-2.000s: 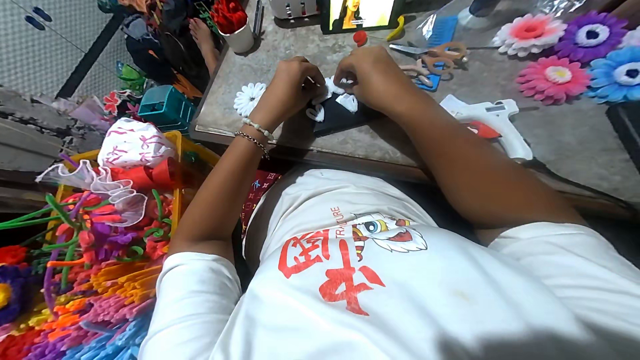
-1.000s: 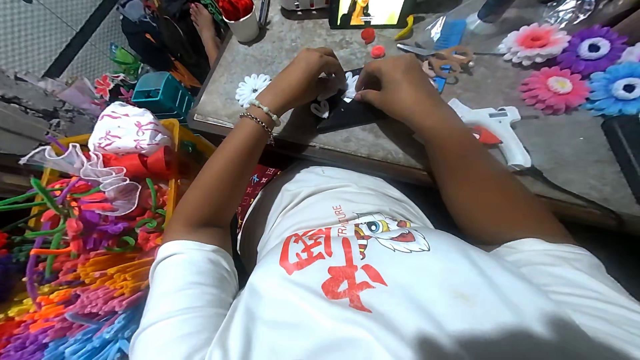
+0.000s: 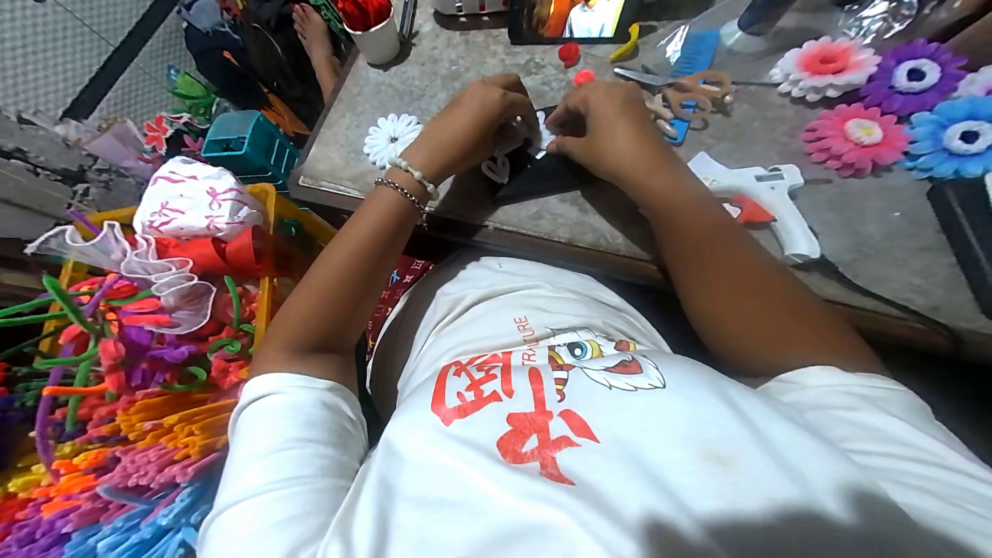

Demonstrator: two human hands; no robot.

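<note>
My left hand (image 3: 484,120), a beaded bracelet and a chain at its wrist, is above a dark flat pad (image 3: 542,177) near the table's front edge. Its fingers pinch a white fuzzy piece. Facing it, my right hand (image 3: 601,124) has thumb and forefinger closed on the white fuzzy piece (image 3: 544,136) between the hands; its shape is partly hidden. A white looped piece (image 3: 496,167) lies on the pad below my left hand. A white fuzzy flower (image 3: 393,139) rests left of my left wrist. Scissors (image 3: 682,89) lie beyond my right hand.
A white glue gun (image 3: 763,194) with a cord lies right of my right forearm. Fuzzy flowers, one pink (image 3: 855,139), stand at the right. A screen (image 3: 573,19), red pompoms (image 3: 569,53) and a cup (image 3: 377,39) are at the back. A yellow crate (image 3: 267,256) of pipe cleaners sits left.
Both hands stay over the dark pad, with small shifts of the fingers around the white piece. A second red pompom, hidden two seconds ago, shows beyond my right hand.
</note>
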